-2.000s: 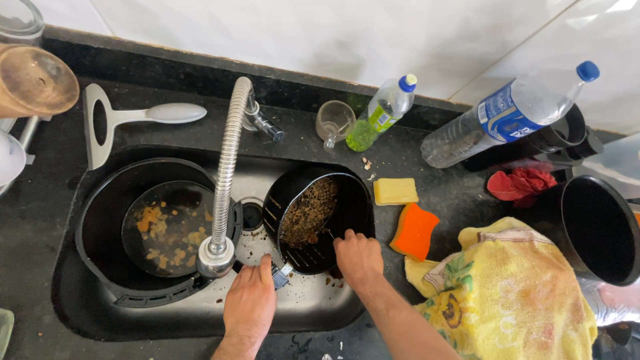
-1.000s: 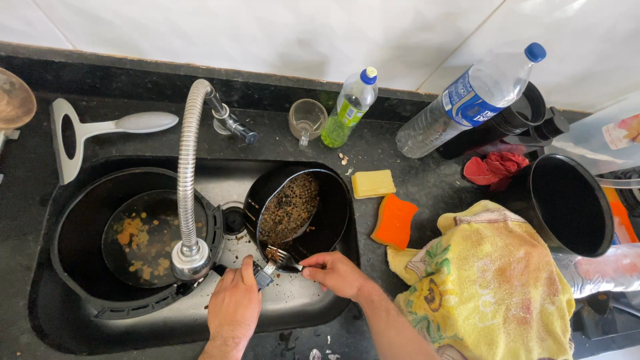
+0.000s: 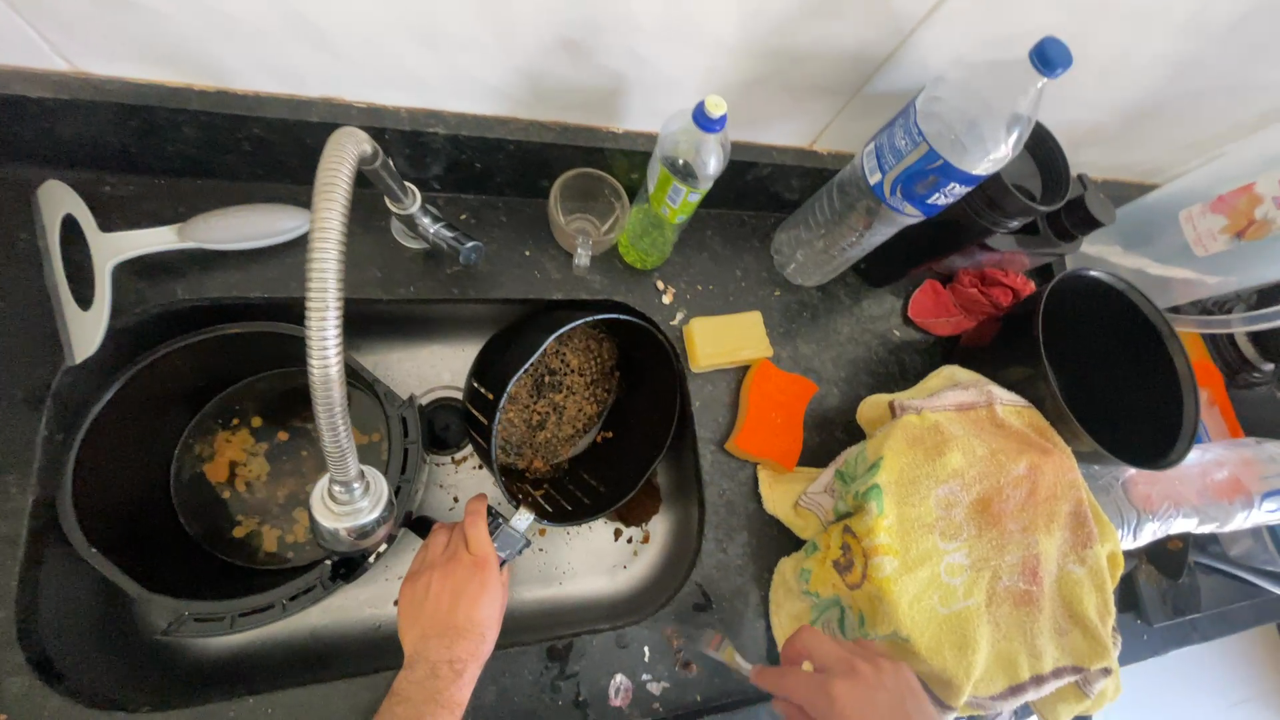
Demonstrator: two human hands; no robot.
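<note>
My left hand grips the handle of a black pan, tilted in the right part of the steel sink. Brown crumbly residue lies inside the pan. My right hand, at the lower edge, holds a blurred metal fork over the counter, beside a yellow towel. A large black basket-like pot stands in the left of the sink; a round dark vessel inside it holds murky water with orange bits. The flexible metal faucet arches over it.
Behind the sink are a white-handled utensil, a glass mug and a green soap bottle. To the right are a yellow soap bar, an orange sponge, a large plastic bottle, a red cloth and a black pot.
My right hand, one second ago at the pan's near rim with the fork, has moved right and down to the counter by the towel. My left hand stays on the pan's handle.
</note>
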